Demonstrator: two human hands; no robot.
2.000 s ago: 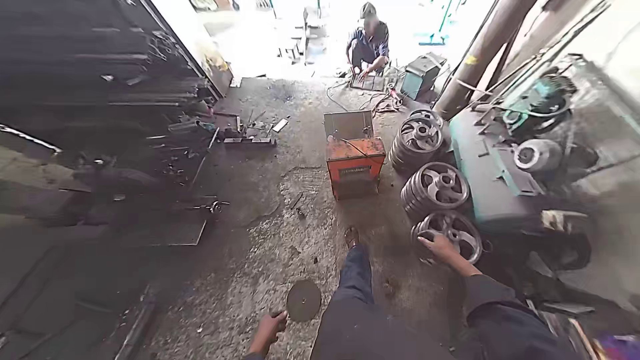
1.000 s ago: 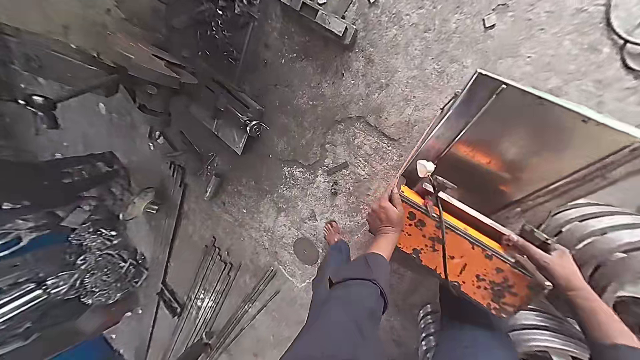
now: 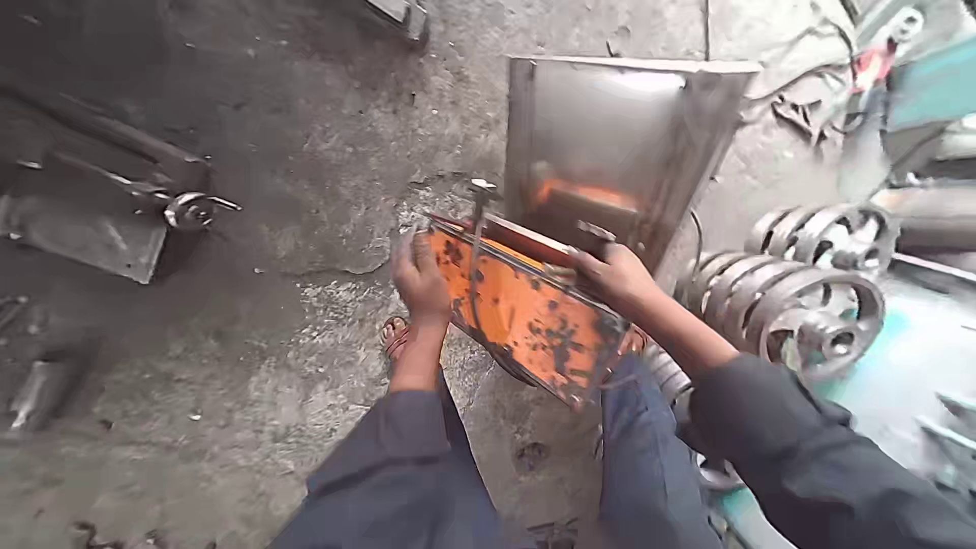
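Note:
An orange metal box (image 3: 526,320) with dark worn patches stands tilted between my legs. My left hand (image 3: 422,278) grips its left end, the fingers over the top edge. At the right part of its top, my right hand (image 3: 610,274) is closed around a dark bar or handle (image 3: 595,232); its exact shape is blurred. A cable with a pale-topped fitting (image 3: 482,187) hangs over the box's near side. Behind the box a shiny sheet-metal panel or tray (image 3: 610,130) reflects its orange colour; whether it is joined to the box I cannot tell.
Stacked spoked metal wheels (image 3: 808,313) stand close on the right, beside a teal and grey machine (image 3: 900,358). A metal plate (image 3: 99,229) with a screw-like fitting (image 3: 191,211) juts in from the left. Cables (image 3: 808,72) lie at the upper right. My feet are beside the box on rough concrete.
Two seconds ago the box stood on the floor ahead, away from my hands, and a round disc was near my left hand. Both hands have since come onto the box, which now sits between my legs.

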